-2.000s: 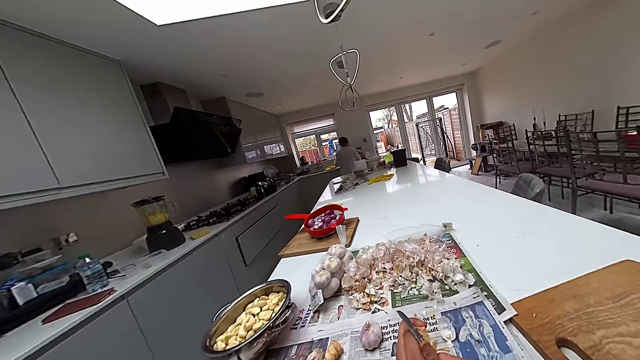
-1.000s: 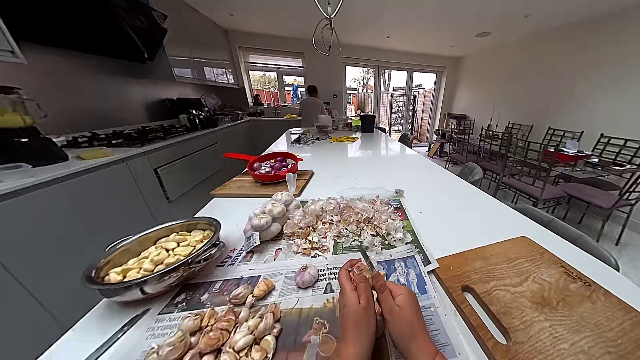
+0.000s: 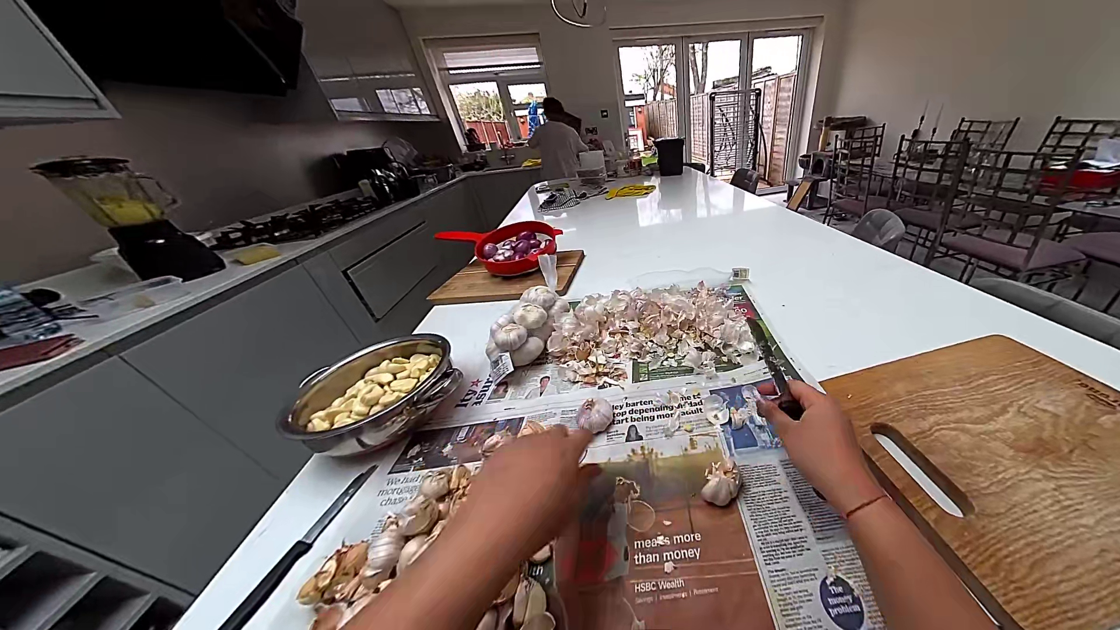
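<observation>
My right hand (image 3: 809,429) is closed on the dark handle of a small knife (image 3: 770,363), its blade pointing away over the newspaper (image 3: 682,455). My left hand (image 3: 538,477) reaches over the paper, its fingers beside a garlic bulb (image 3: 595,415); whether it holds anything is hidden. Another garlic bulb (image 3: 721,484) lies between the hands. Unpeeled garlic cloves (image 3: 420,516) are heaped below and left of my left hand. Papery garlic skins (image 3: 656,324) form a pile beyond, beside a bag of whole garlic bulbs (image 3: 529,324). Peeled cloves (image 3: 376,389) fill a steel colander (image 3: 306,420) on the left.
A second knife (image 3: 297,551) lies at the worktop's left edge. At right is a wooden cutting board (image 3: 1006,455) with a handle slot. Farther off, a red strainer (image 3: 516,262) of red onions rests on another wooden board (image 3: 446,289). A person (image 3: 557,140) stands near the window.
My hands, together over the newspaper a second ago, are now apart. The left has moved left, toward the cloves. A garlic bulb now shows on the paper between them.
</observation>
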